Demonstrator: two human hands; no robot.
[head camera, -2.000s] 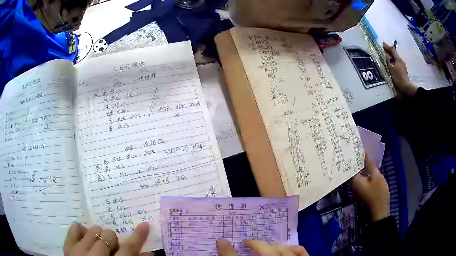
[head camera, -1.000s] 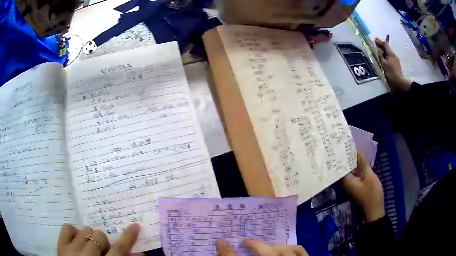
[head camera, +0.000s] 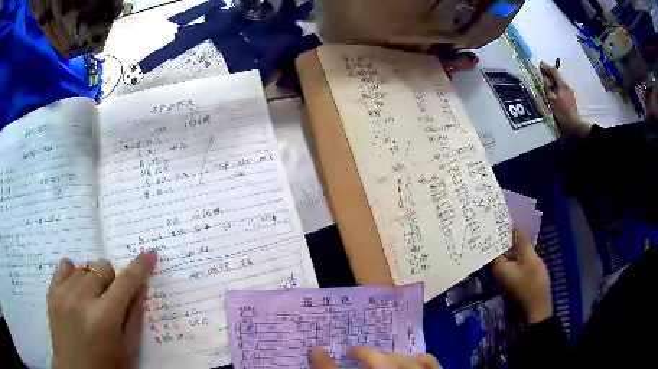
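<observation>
A large lined notebook (head camera: 195, 187) lies open at the left, with handwritten lists. My left hand (head camera: 101, 310) rests on it, index finger extended onto a line of the right page; it holds nothing. My right hand (head camera: 371, 358), cut off by the bottom edge, has its fingertips on a pink delivery note (head camera: 325, 313) that overlaps the notebook's lower right corner. Its thumb is not visible. A thick record book (head camera: 440, 180) with a brown edge and handwritten columns lies to the right of the notebook.
Another person's hand (head camera: 523, 277) holds the record book's lower right corner and pink slips (head camera: 524, 212). Their other hand (head camera: 563, 97) is on the table at upper right, near a black number tag (head camera: 514, 99). Blue fabric (head camera: 36, 61), dark scraps (head camera: 249, 47) and a machine head (head camera: 411, 21) are behind.
My left hand has moved up the notebook from the bottom edge, its index finger now higher on the right page. My right hand stays on the pink note. The view has shifted slightly.
</observation>
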